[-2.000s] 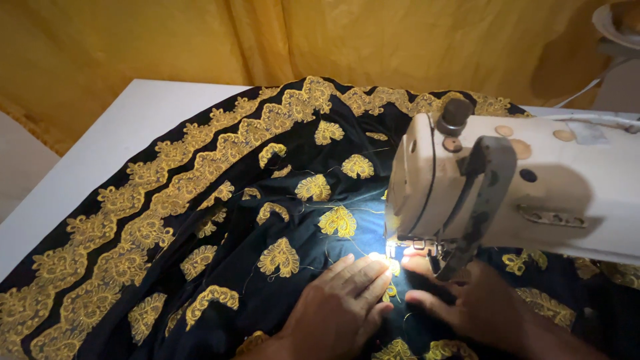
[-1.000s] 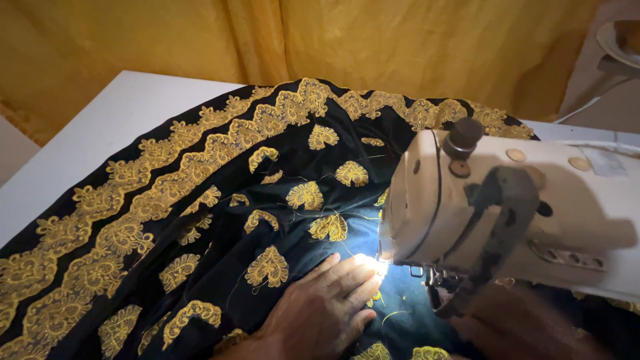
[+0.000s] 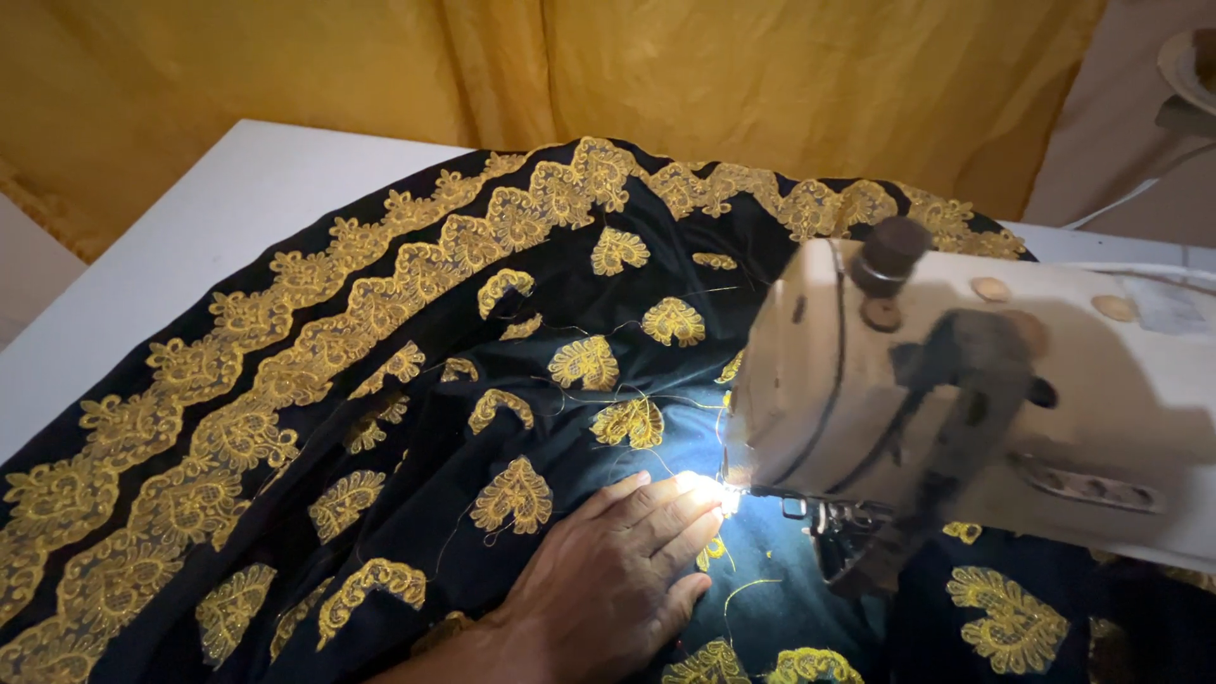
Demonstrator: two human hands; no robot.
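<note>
My left hand (image 3: 617, 560) lies palm down on a dark velvet-like fabric (image 3: 427, 494), its fingertips beside the lit needle area of a sewing machine (image 3: 950, 399). The glare hides the needle and the fingertips' exact contact. Gold embroidered appliqué motifs (image 3: 513, 496) are scattered over the fabric, and a gold scalloped lace trim (image 3: 351, 313) runs in two bands along its curved edge. Loose yellow threads lie near the motifs and the needle. My right hand is not in view.
A white table (image 3: 161, 247) shows beyond the fabric at the left. Behind it hangs a yellow-gold curtain (image 3: 760, 85). A white cable (image 3: 1121, 201) and part of a round object (image 3: 1187, 71) are at the upper right.
My right hand, which was on the fabric under the machine head two seconds ago, has left the view. My left hand remains flat beside the needle area.
</note>
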